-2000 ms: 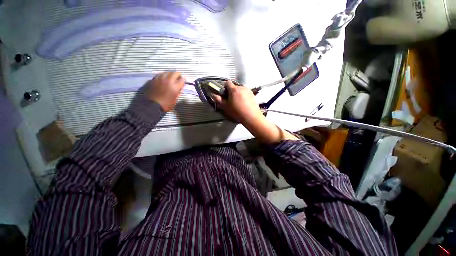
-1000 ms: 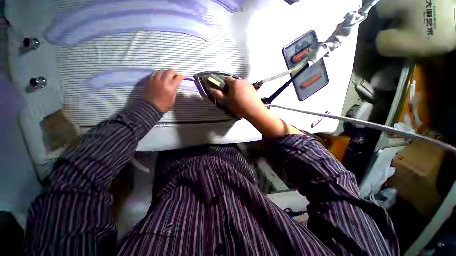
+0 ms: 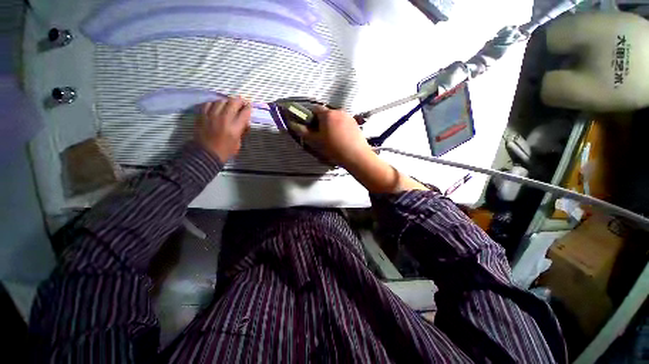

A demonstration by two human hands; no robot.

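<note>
A curved lilac strip (image 3: 167, 101) lies on the striped pressing cloth (image 3: 153, 142) and runs under my left hand toward the iron. My left hand (image 3: 226, 126) pinches the strip's darker purple edge at the fingertips. My right hand (image 3: 333, 134) is closed around the handle of the dark steam iron (image 3: 299, 114), whose tip points left and rests at the strip's right part, a short gap from my left fingers. The iron hides the strip's right end. Larger curved lilac strips (image 3: 206, 25) lie beyond, at the far side.
A dark iron rest (image 3: 450, 121) with red-orange bars is at right, with the hose (image 3: 487, 57) and a pale tube (image 3: 526, 183) crossing the right side. Two shiny cylinders (image 3: 62, 94) and a brown block (image 3: 89, 167) are at left. A cream dress form (image 3: 598, 64) stands at far right.
The whole view has shifted, so the table items sit further right and the far strips higher. My left hand and the iron remain close together at the strip, with only slight movement.
</note>
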